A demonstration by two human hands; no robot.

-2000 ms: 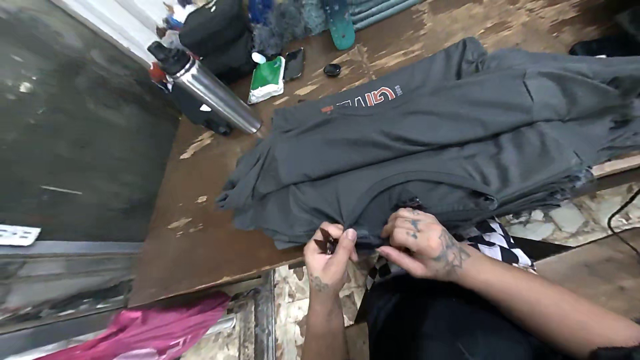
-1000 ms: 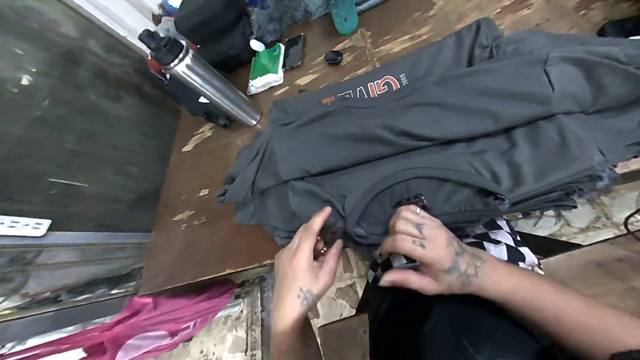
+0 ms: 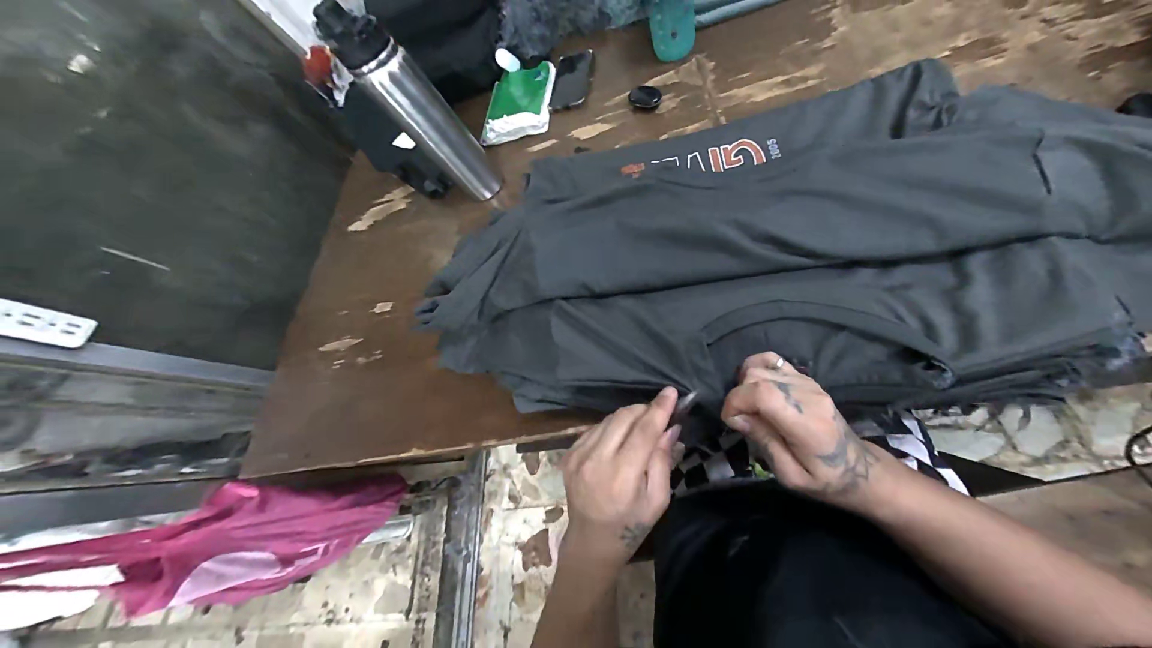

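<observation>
Dark grey shirts [image 3: 792,216] lie in a layered pile along the front of a worn wooden table, the top one with its ribbed neckline facing me. My left hand [image 3: 625,454] is at the pile's front edge, thumb and fingers pinching a small pointed metal tool [image 3: 684,405], whose kind I cannot tell. Just right of it, my right hand [image 3: 783,418], with a ring on one finger, is closed on the shirt's fabric near the neckline. Part of the cloth between the hands is hidden by the fingers.
A steel bottle [image 3: 432,121] leans at the back left, near a green and white packet [image 3: 519,103], a phone [image 3: 571,79] and a small black round object [image 3: 644,97]. Pink cloth [image 3: 261,544] hangs below the wooden table [image 3: 360,387]. Checkered cloth [image 3: 909,445] lies by my lap.
My left hand has turned and come closer to my right hand, and the metal tip now shows between its fingers. My right hand stays by the neckline.
</observation>
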